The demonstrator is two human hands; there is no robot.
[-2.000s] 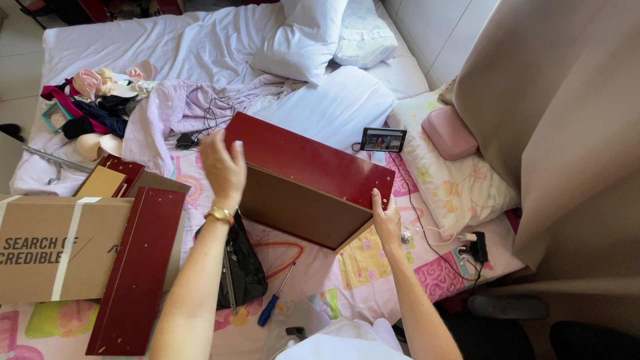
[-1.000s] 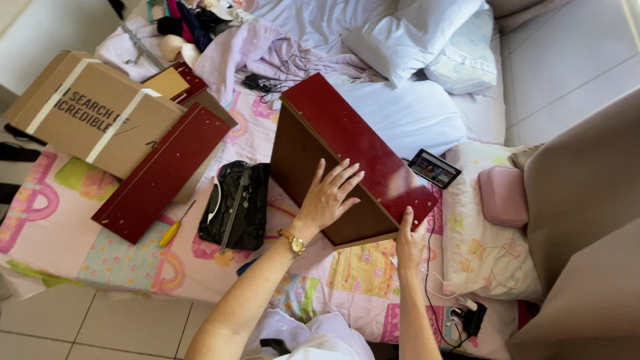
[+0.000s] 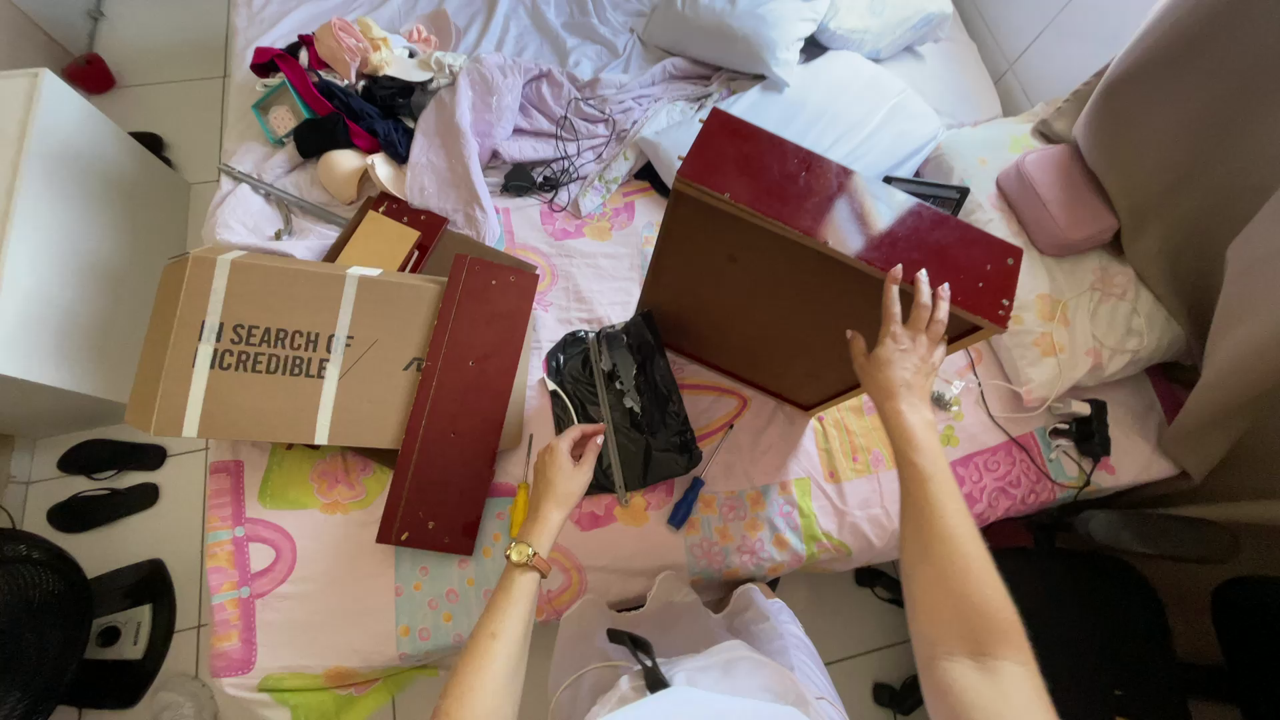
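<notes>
A dark red wooden drawer box (image 3: 790,200) with a brown base panel stands tilted on the patterned bedsheet. My right hand (image 3: 905,345) rests on its near right edge, fingers spread over the red side. My left hand (image 3: 568,470) is at the lower left of a black plastic bag (image 3: 650,400); its fingers are bent near a metal drawer rail (image 3: 608,420) lying on the bag, and whether they grip anything is unclear. A yellow-handled screwdriver (image 3: 520,508) lies beside my left hand. Right of the bag is a blue-handled screwdriver (image 3: 687,502). A loose red board (image 3: 460,400) leans against a cardboard box (image 3: 290,345).
Clothes (image 3: 350,100) and a tangled black cable (image 3: 565,160) lie at the back. A phone (image 3: 930,194), a pink case (image 3: 1057,198) and a black power adapter (image 3: 1085,430) are on the right. Black flip-flops (image 3: 110,457) lie on the floor beside a white cabinet (image 3: 80,240).
My left hand has left the red drawer box and moved down to the left, to the black bag. My right hand now lies spread over the box's edge. The view has shifted.
</notes>
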